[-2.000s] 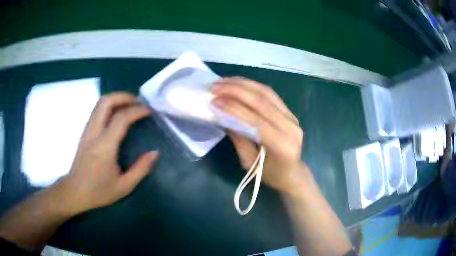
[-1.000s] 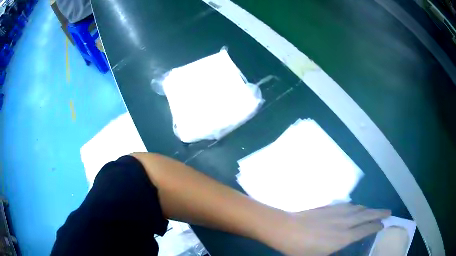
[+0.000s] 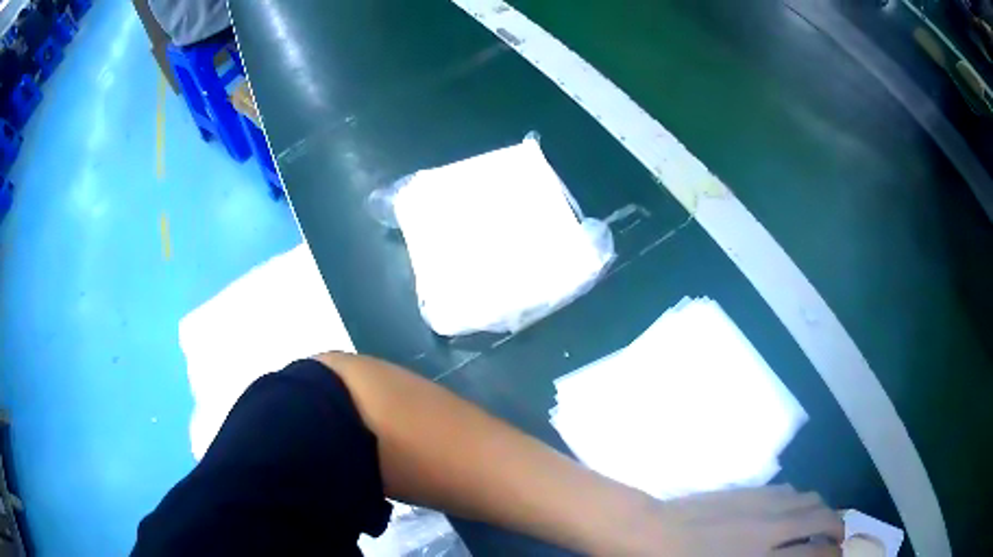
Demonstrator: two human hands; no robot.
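My left hand (image 3: 762, 524) reaches in at the bottom right, cut off by the lower edge, with its fingertips at a white tray (image 3: 871, 533). Only a corner of this tray shows, with part of a cream rounded shape in it. Whether the fingers grip the tray cannot be told. A fanned stack of white sheets (image 3: 681, 403) lies just beyond the hand. A sealed pack of white sheets (image 3: 501, 239) in crinkled clear plastic lies farther up the table. My right hand is out of the picture.
A white rail (image 3: 779, 267) curves between the dark green tabletop (image 3: 359, 65) and the green belt (image 3: 860, 218). White material (image 3: 267, 337) lies lower down beside the table, with clear plastic near my forearm. A blue stool (image 3: 212, 103) and a seated person's grey clothing (image 3: 191, 20) are at the upper left.
The view has swung left from the tray work to the sheet stacks. Over the last second, the stacks and my left hand have shifted slightly right and down in the picture.
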